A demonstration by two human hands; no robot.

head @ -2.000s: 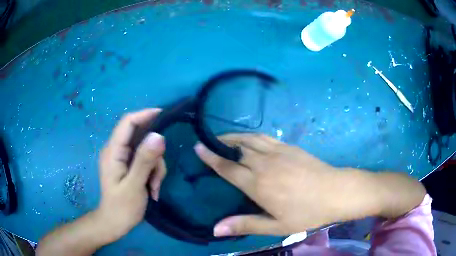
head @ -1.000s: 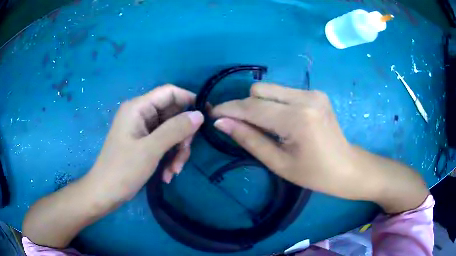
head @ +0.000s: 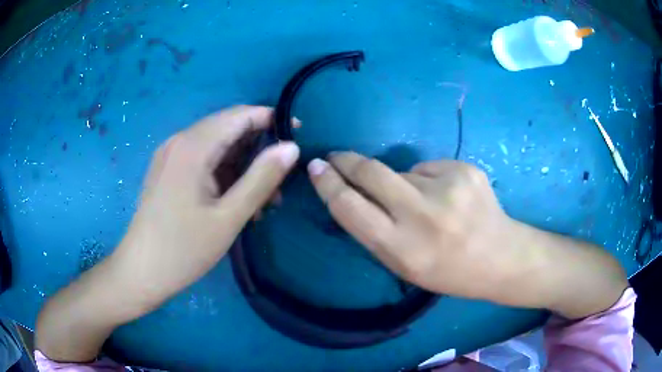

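Observation:
A thick black headband (head: pixel 327 325) lies as an arc on the blue-green bench, open side away from me. My left hand (head: pixel 210 192) pinches the yoke joint at its left end between thumb and fingers. A thin black C-shaped yoke (head: pixel 294 87) rises from that grip and curves right, its free end showing. My right hand (head: pixel 428 218) is just right of the joint, fingertips close together; whether they hold anything is hidden. A thin dark wire (head: pixel 459 131) sticks up beyond the right hand. The headband's right end is hidden under that hand.
A translucent squeeze bottle (head: pixel 533 45) with an orange nozzle lies at the upper right. A thin whitish stick (head: pixel 608 140) lies right of it, lower down. Dark scissor-like handles (head: pixel 644 240) are at the right edge. A clear plastic bag (head: pixel 512 356) is by my lap.
The headband was turned and brought under both hands. Since one second ago the yoke has swung up and left, and my right fingertips have come slightly away from the joint.

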